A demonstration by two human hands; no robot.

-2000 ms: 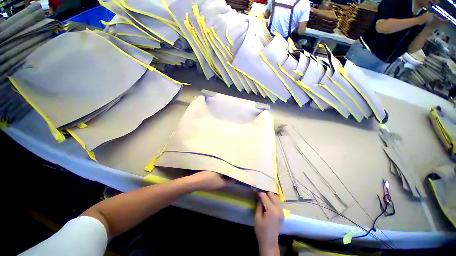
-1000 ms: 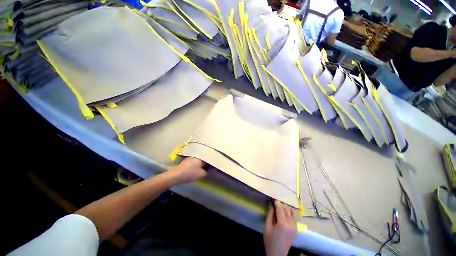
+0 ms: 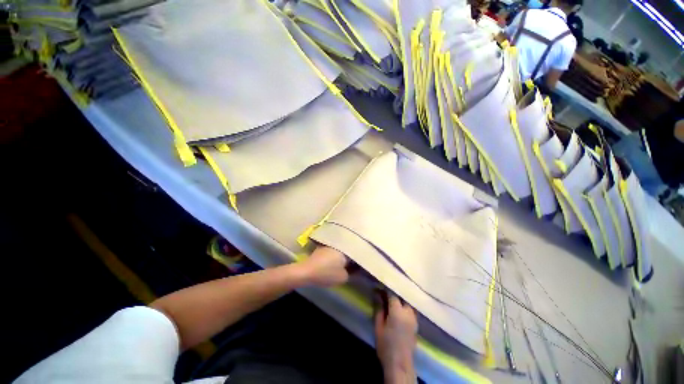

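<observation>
A pale grey-beige leather panel (image 3: 420, 240) lies at a slant in front of me, with yellow edge tape (image 3: 493, 292) along both sides and a dark curved line near its near edge. My left hand (image 3: 328, 266) is at the near edge, towards the left corner, its fingertips hidden under the panel. My right hand (image 3: 396, 322) is just right of it, fingers curled up against the same edge. Whether either hand grips the panel is hidden. A yellow strip (image 3: 442, 360) runs along the table edge.
Overlapping panels (image 3: 225, 67) lie at left, a folded grey stack (image 3: 112, 45) behind them. Fanned panels (image 3: 487, 120) line the far side. Thin cords (image 3: 551, 322) and a thin-handled tool (image 3: 506, 337) lie right of the panel. A person (image 3: 544, 41) stands beyond.
The view has turned, so the table slants more steeply. My right hand has moved left along the near edge, closer to my left hand. Thin dark lines now cross the panel's right part.
</observation>
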